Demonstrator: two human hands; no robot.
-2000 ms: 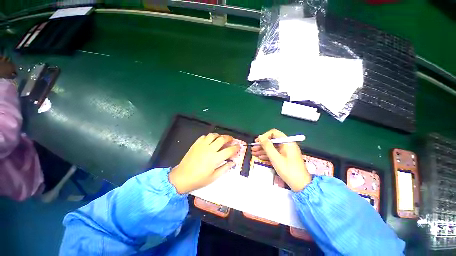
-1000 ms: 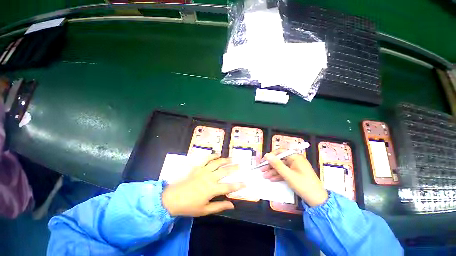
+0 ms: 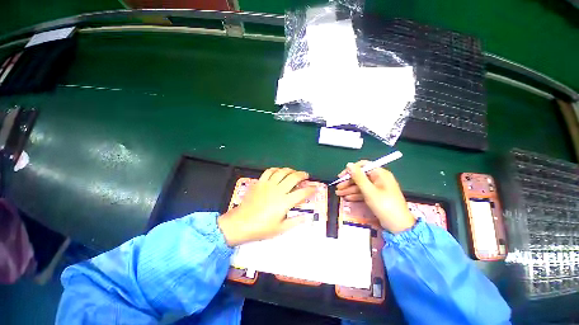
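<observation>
Several orange-red phone housings lie side by side in a black housing tray (image 3: 190, 190). My left hand (image 3: 270, 203) lies flat, fingers spread, over the upper part of a housing (image 3: 320, 206) left of centre. A white sheet (image 3: 305, 254) lies across the housings below my left hand; whether my left hand grips it is hidden. My right hand (image 3: 374, 193) holds white tweezers (image 3: 374, 164) like a pen, the tip near the upper right corner of that housing. Part of another housing (image 3: 360, 290) shows below my right hand. Any tiny piece at the tip is too small to see.
A single housing (image 3: 483, 216) lies right of the tray, beside a clear blister tray (image 3: 555, 222). Behind are a white block (image 3: 341, 137), a plastic bag of white sheets (image 3: 346, 76) and a black gridded tray (image 3: 444, 82). A person's sleeve (image 3: 14, 244) shows at left.
Since one second ago, my left hand has moved up onto the housing's upper part. The tweezers' tip has moved up to that housing's top right corner. The white sheet has shifted right over the housings.
</observation>
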